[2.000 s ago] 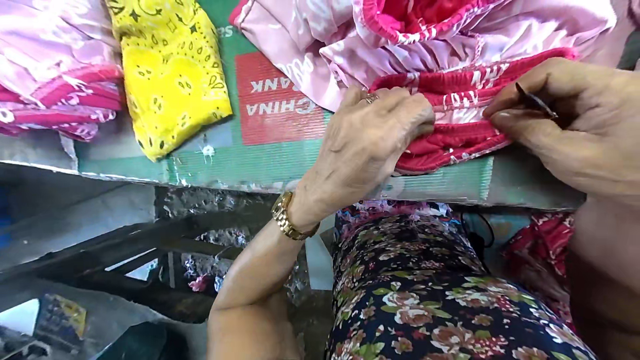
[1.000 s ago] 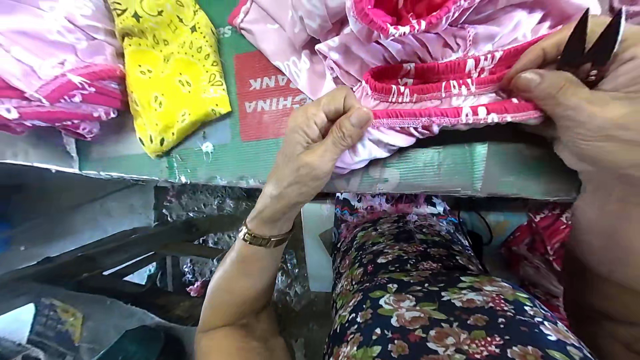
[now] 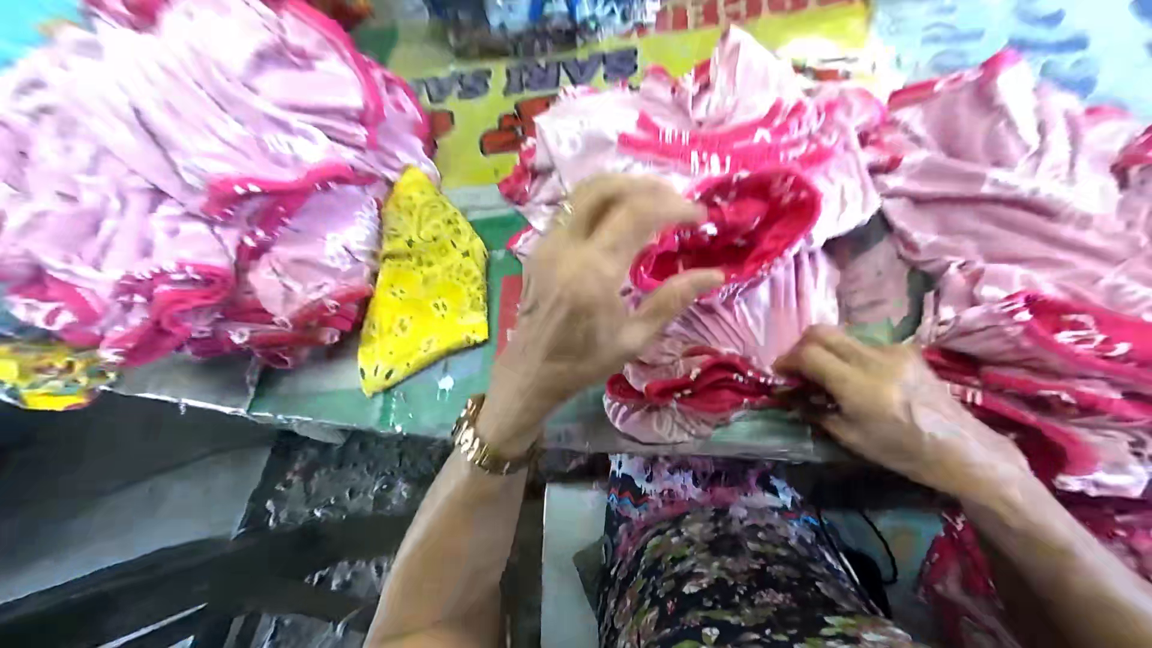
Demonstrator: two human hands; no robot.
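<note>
A pink garment with red printed elastic bands [image 3: 765, 315] lies bunched at the table's front edge. Blurred, my left hand [image 3: 594, 279] hovers over its left side, thumb and fingers spread around the edge of the round red opening [image 3: 738, 229]; whether it touches the cloth is unclear. My right hand [image 3: 873, 405] is closed at the lower right of the garment, by the lower red band [image 3: 702, 387]. Something dark shows under its fingers, too blurred to identify. A gold-coloured wristwatch is on my left wrist.
Pink garments with red trim are heaped at the left [image 3: 180, 180] and at the right [image 3: 1035, 207]. A folded yellow patterned cloth [image 3: 427, 288] lies beside the left heap. Printed sheeting with lettering covers the table [image 3: 468, 396]. My lap, in floral fabric [image 3: 729, 567], is below its edge.
My left hand has let go of the lower band and opened near the round opening. The small black-bladed snips seen in my right hand are no longer clearly visible. The view has shifted widely.
</note>
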